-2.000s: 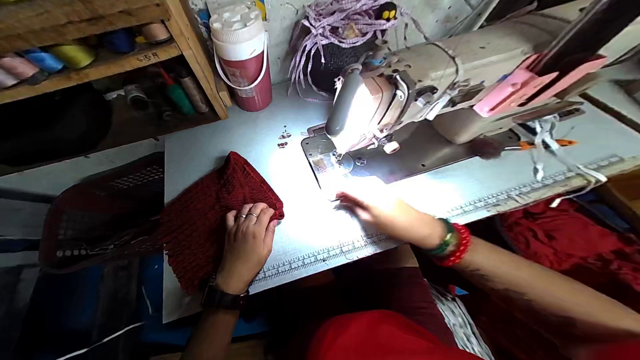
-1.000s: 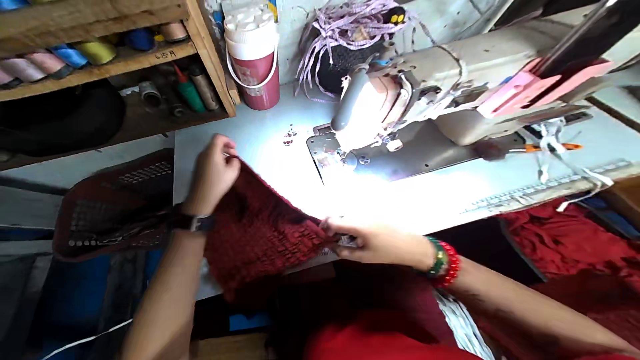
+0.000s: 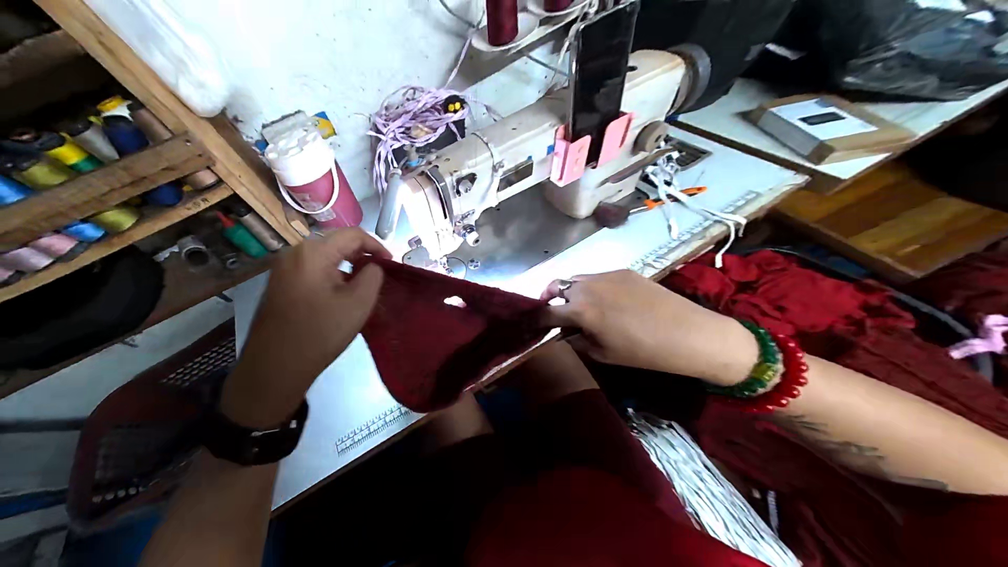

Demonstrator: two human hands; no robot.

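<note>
A dark red piece of fabric (image 3: 441,331) is stretched between my two hands over the front of the sewing table, with a small opening near its upper edge. My left hand (image 3: 323,291), with a dark watch at the wrist, pinches its upper left corner. At the right end, my right hand (image 3: 606,315), wearing a ring and green and red bead bracelets, grips the fabric. Just behind the cloth stands a white sewing machine (image 3: 512,169), its lamp lighting the needle area, which the fabric partly hides.
A pink jug with a white lid (image 3: 315,177) stands by a wooden thread shelf (image 3: 102,181). A phone (image 3: 600,75) sits in a pink holder on the machine. An orange-handled tool (image 3: 669,198) and white strips lie right. A plastic basket (image 3: 150,425) is at lower left; red fabric (image 3: 795,299) lies right.
The fabric lay on the table at the left under my left hand; now both hands hold it up nearer the machine. The view has shifted, showing more of the right side.
</note>
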